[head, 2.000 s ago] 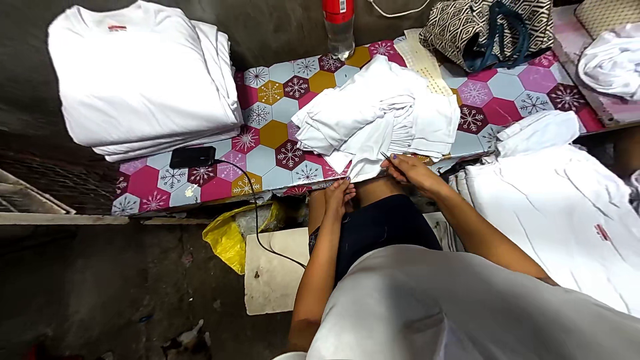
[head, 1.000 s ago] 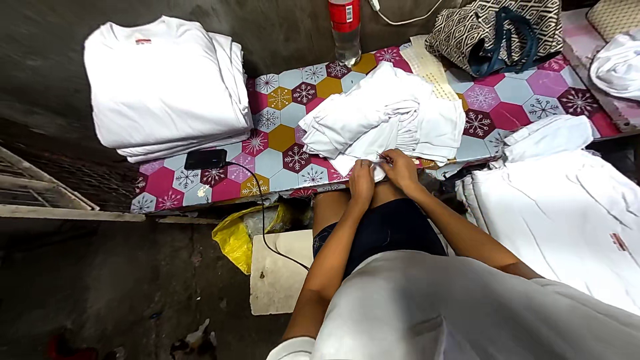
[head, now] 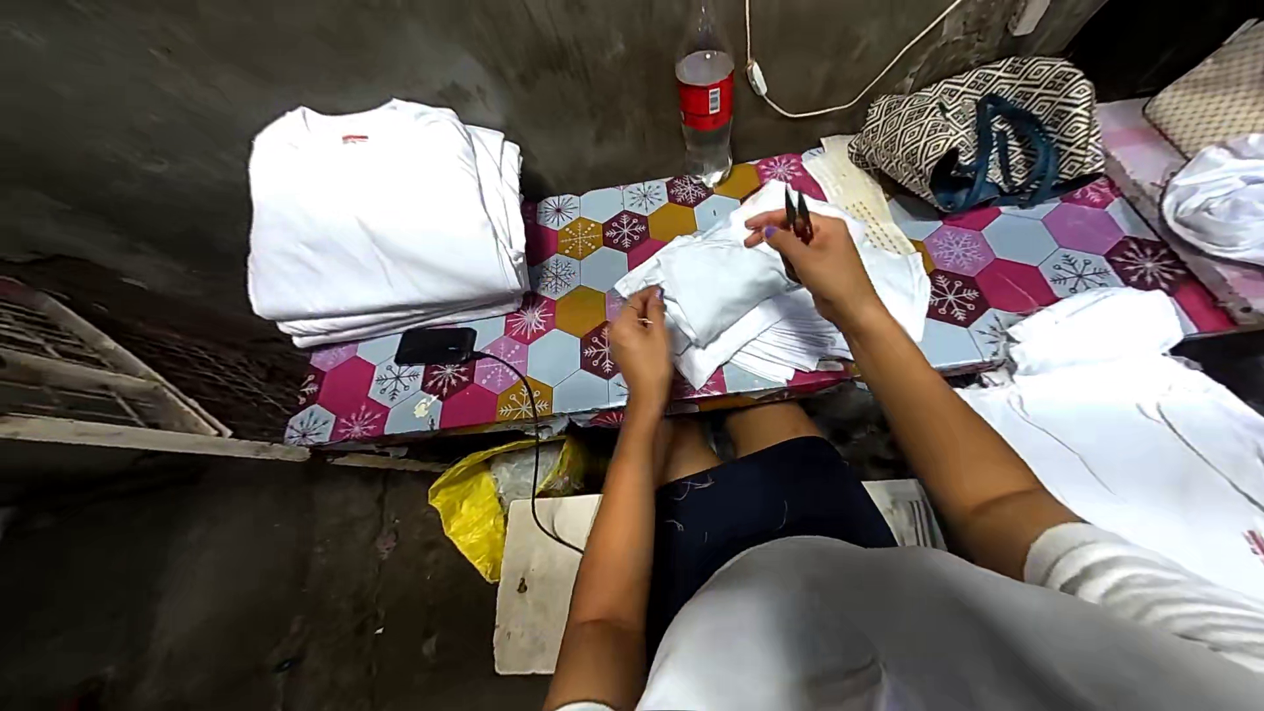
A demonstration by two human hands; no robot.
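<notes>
A loose bundle of white fabric pieces (head: 726,281) lies on the patterned bench cover, over a fan of stacked white cloth edges (head: 790,341). My left hand (head: 642,341) pinches the bundle's left edge between thumb and fingers. Raised over the bundle's upper right, my right hand (head: 815,262) holds small dark thread snips (head: 798,219) in its palm, blades pointing up; its thumb and index finger are near the cloth, and I cannot tell whether they touch it. Folded white T-shirts (head: 385,217) are stacked at the left. More white garments (head: 1126,415) lie at the right.
A plastic bottle with a red label (head: 706,99) stands against the wall. A black device (head: 435,346) with a cable lies near the front edge. A patterned bag (head: 987,128) rests behind, right. Below the bench are a yellow plastic bag (head: 474,509) and a pale board (head: 543,592).
Both hands were close together at the cloth's front edge; now they are apart. The right hand has moved up and away over the bundle, and the left is at its left edge.
</notes>
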